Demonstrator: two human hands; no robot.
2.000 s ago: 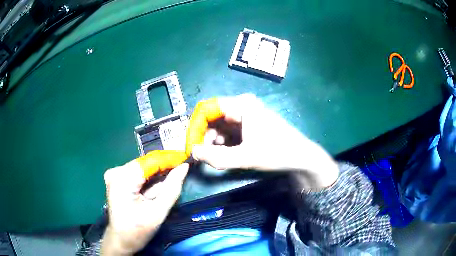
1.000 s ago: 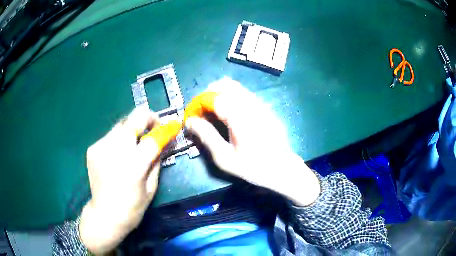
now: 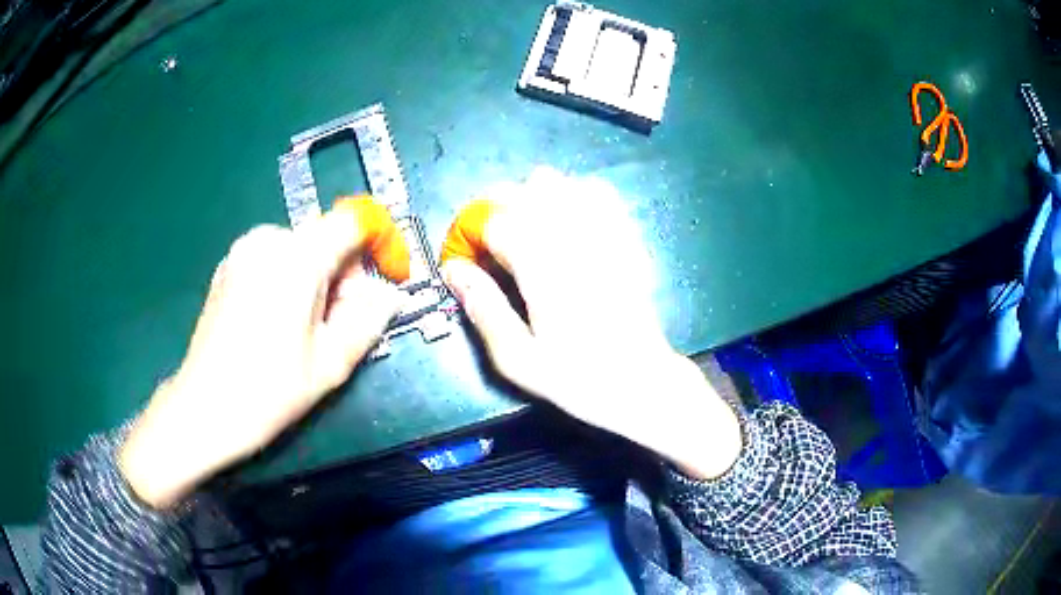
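Observation:
A silver-grey cable fixture [image 3: 387, 156] with an open window lies on the green bench, its near end partly hidden by my hands. My left hand [image 3: 285, 308], with an orange finger cot, is over the fixture's left side, thumb and index finger bent together. My right hand [image 3: 570, 291], also with an orange cot, is at the fixture's right edge with its fingertips pinched. A thin dark cable seems to run between the fingertips near the slotted end. What each hand pinches is too small and overexposed to tell.
A spare fixture [image 3: 638, 107] lies on the green bench top [image 3: 791, 151] at the back. Orange-handled scissors [image 3: 940, 126] lie at the right. A blue stool [image 3: 896, 401] and a person's blue sleeve [image 3: 1006, 384] are at the right. Dark machinery stands at the far left.
My hands have gone from fingertips meeting in front of the fixture to slightly apart over its slotted end. The whole bench has shifted up in view.

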